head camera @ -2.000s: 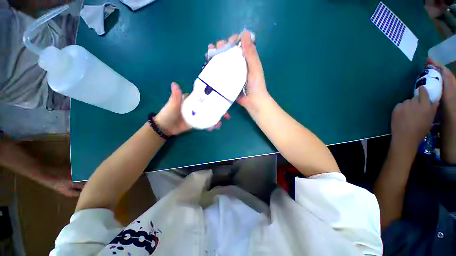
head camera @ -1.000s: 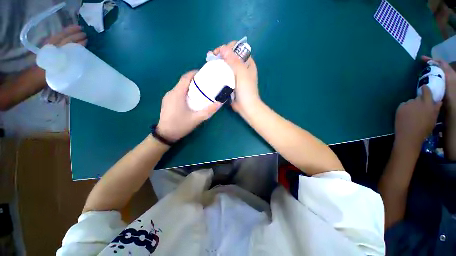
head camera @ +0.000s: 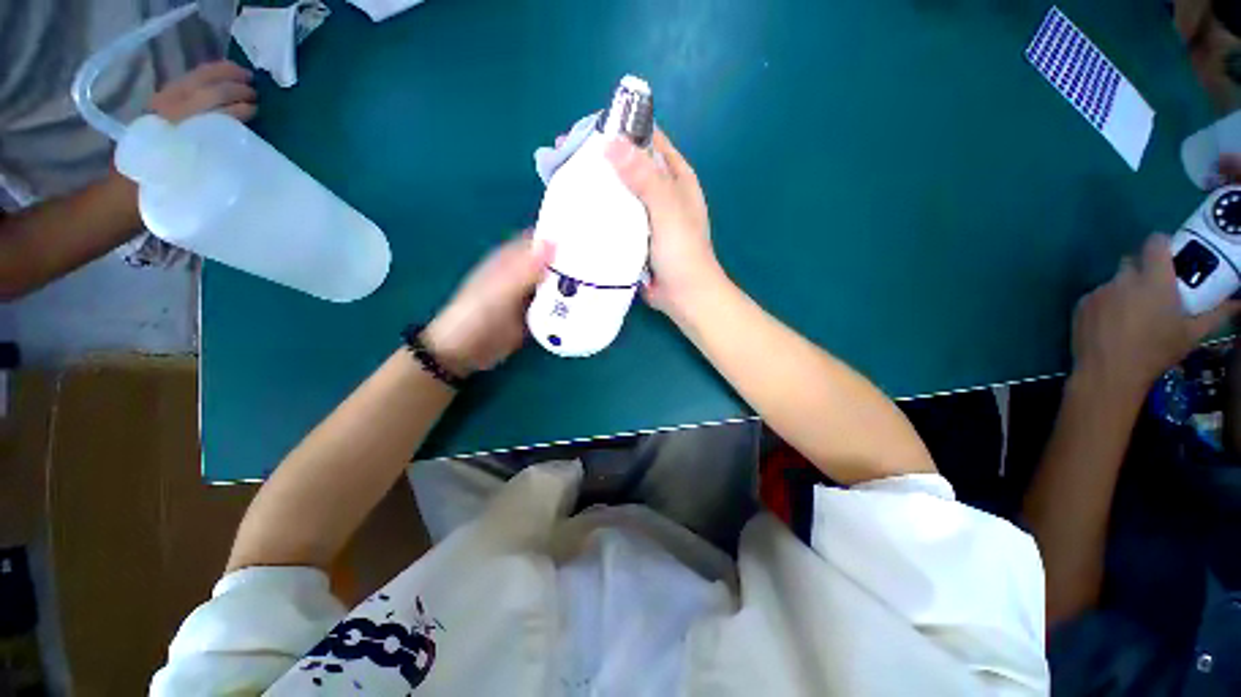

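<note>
A white bulb camera [head camera: 593, 225] is held over the green mat, its silver screw base pointing away from me and its rounded end towards me. A black seam line and small dark marks show near the rounded end. My right hand [head camera: 670, 211] grips it at the right side near the screw base. A whitish wiping cloth [head camera: 555, 154] shows at its upper left, by the right hand's fingers. My left hand [head camera: 493, 306], slightly blurred, is at the camera's left side, its fingers touching it or partly behind it.
A translucent wash bottle [head camera: 259, 204] lies on the mat at left, beside another person's hand. Cloths [head camera: 282, 34] lie at the upper left. A label sheet [head camera: 1089, 85] lies at upper right. A neighbour's hands hold another bulb camera [head camera: 1209, 252] at right. Brown cardboard [head camera: 123, 477] shows at lower left.
The camera has turned in my hands, so its seam and rounded end now face me and the black panel is out of sight. The neighbour's camera has turned, showing its lens ring.
</note>
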